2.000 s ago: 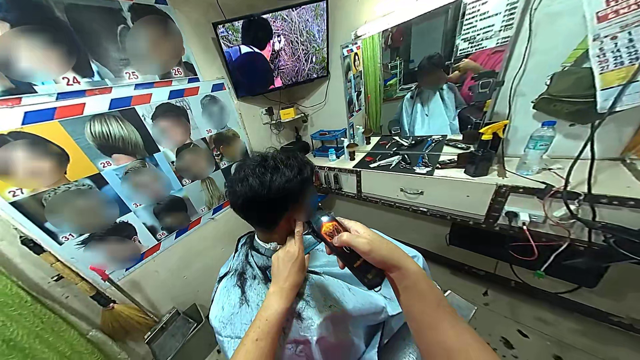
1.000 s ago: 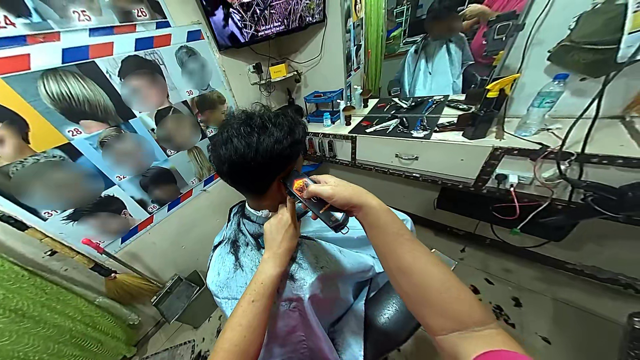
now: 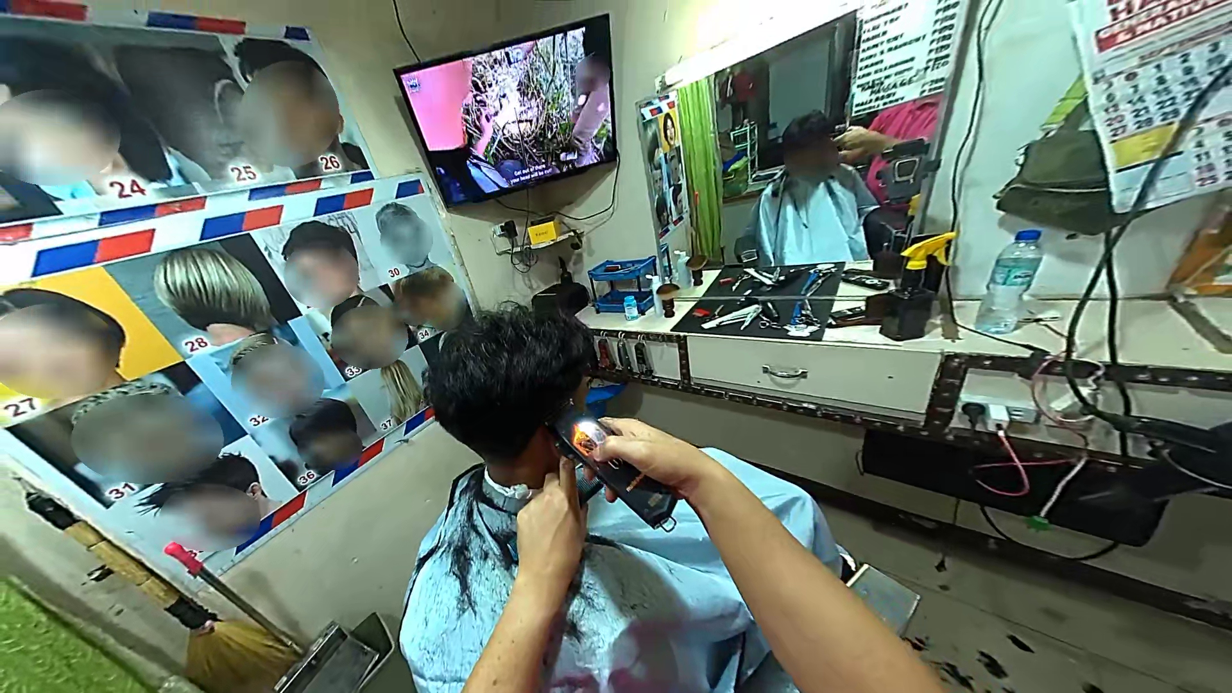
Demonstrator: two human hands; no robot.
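A seated person with black hair (image 3: 510, 385) faces away from me, draped in a light blue barber cape (image 3: 616, 616) with cut hair on it. My right hand (image 3: 650, 462) is closed around black hair clippers (image 3: 621, 474), whose blade end is at the side of the person's head, near the ear. My left hand (image 3: 551, 525) is just below, at the neck, its fingers raised beside the clipper head. Part of a dark object shows behind its fingers; whether that hand holds it cannot be told. A white neck strip (image 3: 505, 489) shows at the collar.
Scissors and other tools lie on a black mat (image 3: 760, 300) on the counter, near a spray bottle (image 3: 914, 289) and a water bottle (image 3: 1011, 284). A mirror (image 3: 799, 144) and a television (image 3: 510, 111) hang beyond. A broom (image 3: 236, 654) and dustpan (image 3: 332, 659) stand at lower left.
The view has shifted between frames. The clippers stay in my right hand beside the person's head, and my left hand remains by the neck.
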